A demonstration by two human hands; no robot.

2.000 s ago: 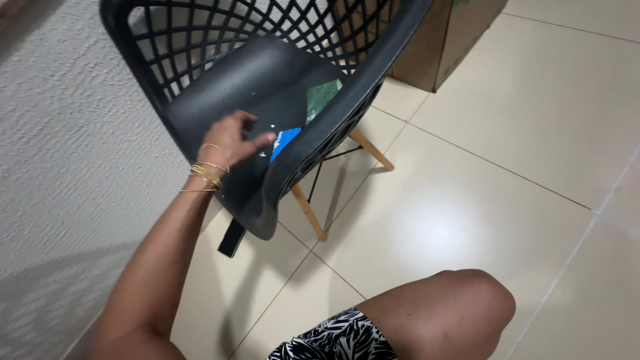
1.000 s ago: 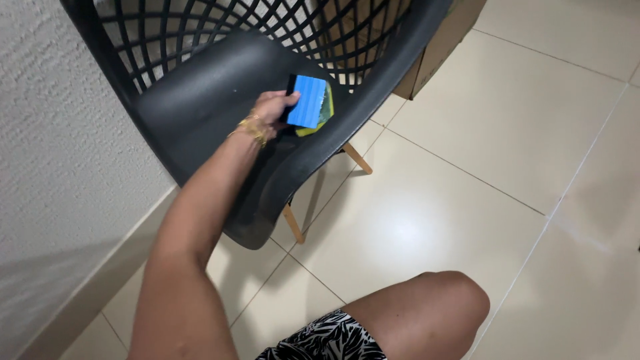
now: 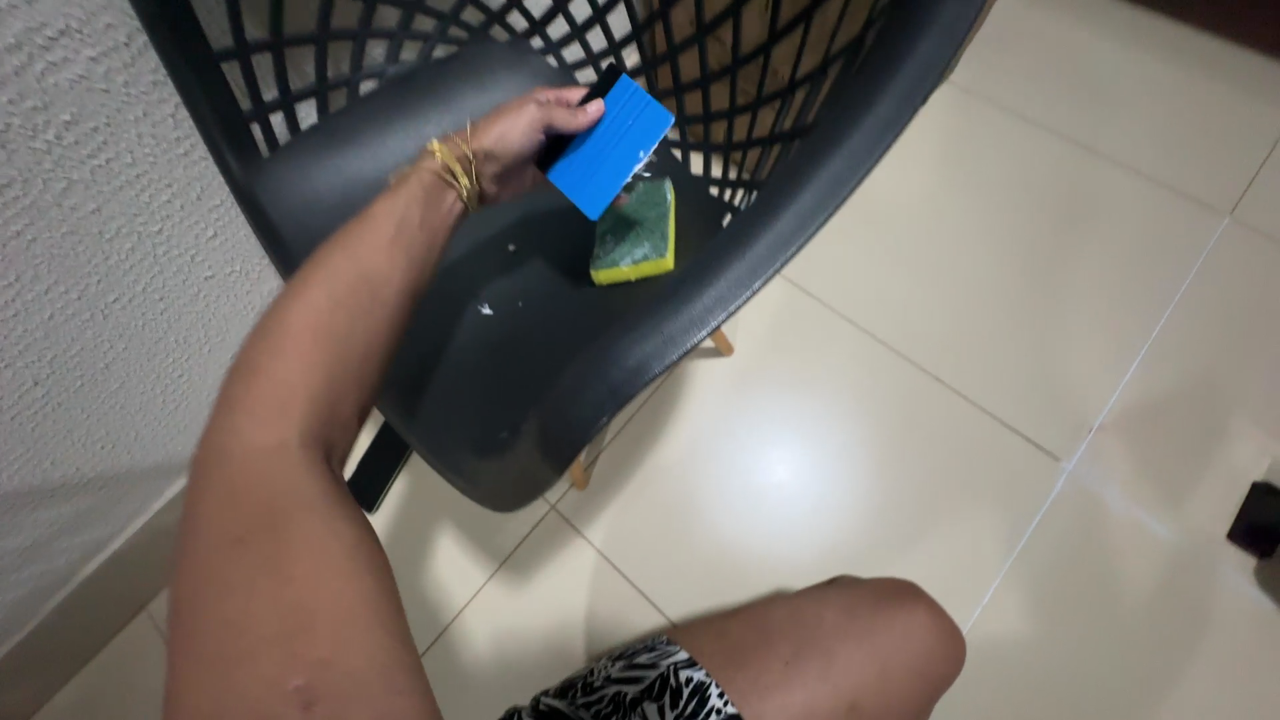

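My left hand (image 3: 545, 130), with thin gold-coloured bracelets at its wrist, grips the black edge of a flat blue plastic squeegee (image 3: 615, 145). It holds the squeegee tilted above the seat of a black plastic chair (image 3: 560, 340). White bits cling to the squeegee's lower right edge. Just below it, a green and yellow scouring sponge (image 3: 637, 235) lies on the seat, its green side up. Small white scraps (image 3: 485, 309) are scattered on the seat nearer to me. My right hand is not in view.
A textured white wall (image 3: 90, 250) stands close on the left. Behind the chair's lattice back is a cardboard box (image 3: 700, 70). A dark flat object (image 3: 380, 467) lies under the chair's front edge, on the tiled floor. Another dark object (image 3: 1256, 520) is at the far right. My bare knee (image 3: 880, 630) is below.
Two seconds ago my left hand was empty above the seat, beside the blue squeegee. It took hold of the squeegee, then lifted it off the sponge, which now shows more fully.
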